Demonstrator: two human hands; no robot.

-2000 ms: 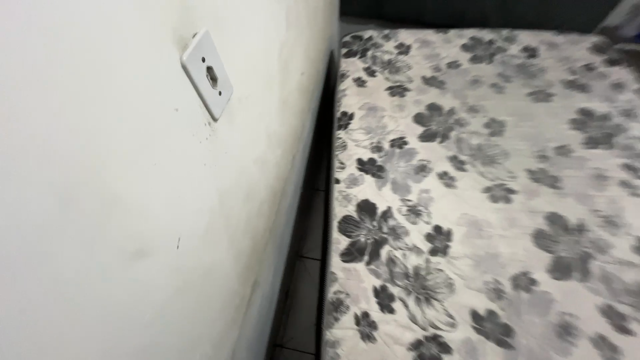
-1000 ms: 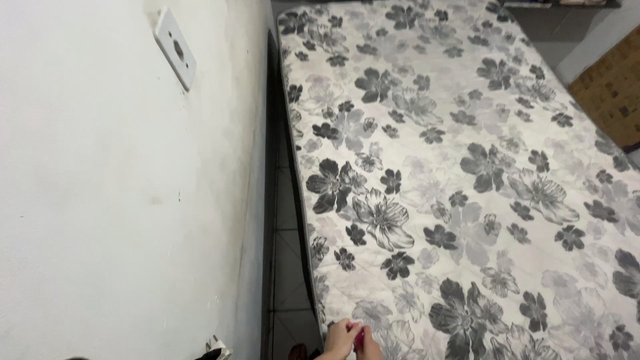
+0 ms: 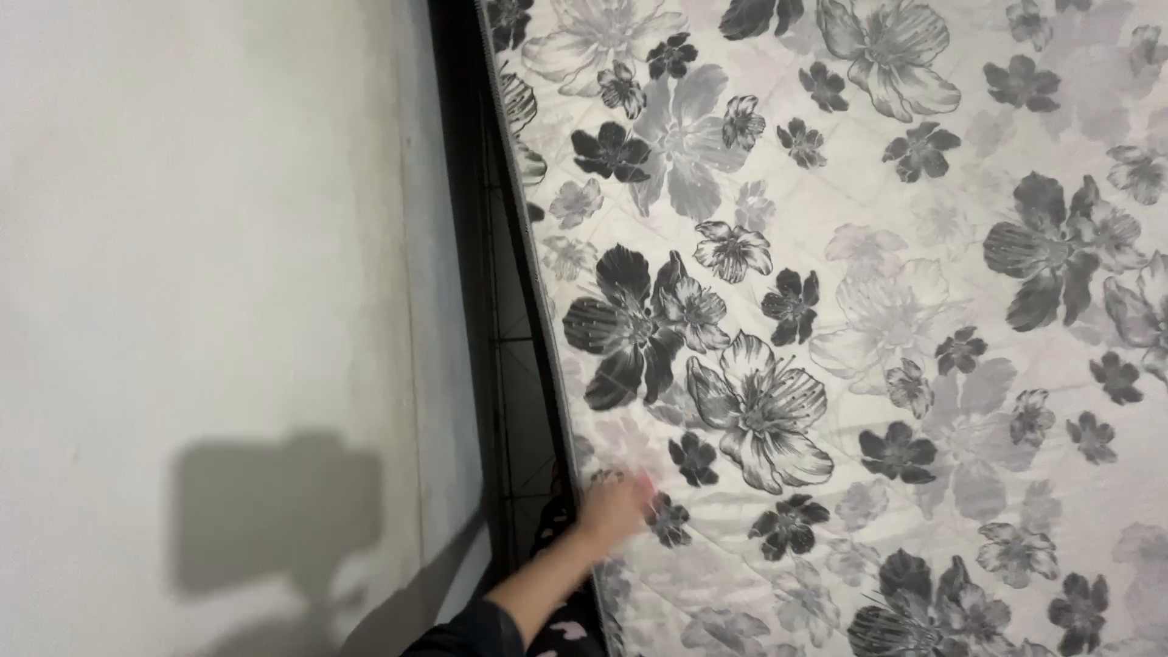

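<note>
My left hand [image 3: 619, 513], bare and blurred by motion, is over the near left edge of a mattress [image 3: 858, 383] with a quilted cover of grey and black flowers. A small spot of pink [image 3: 646, 488] shows at its fingertips; whether this is a held thing or a nail, I cannot tell. The forearm comes up from the bottom of the view in a dark sleeve [image 3: 470, 630]. A piped seam runs along the mattress edge beside the wrist. My right hand is out of view.
A pale, stained wall [image 3: 201, 228] rises at the left, with shadows on its lower part. Between wall and mattress lies a narrow gap with a dark tiled floor [image 3: 520, 392]. My legs, in dark trousers with pink spots [image 3: 570, 634], are at the near end of this gap.
Two hands were close together at the mattress's near edge one second ago; only my left hand shows now. The view has moved nearer to the mattress, and the wall socket has left it.
</note>
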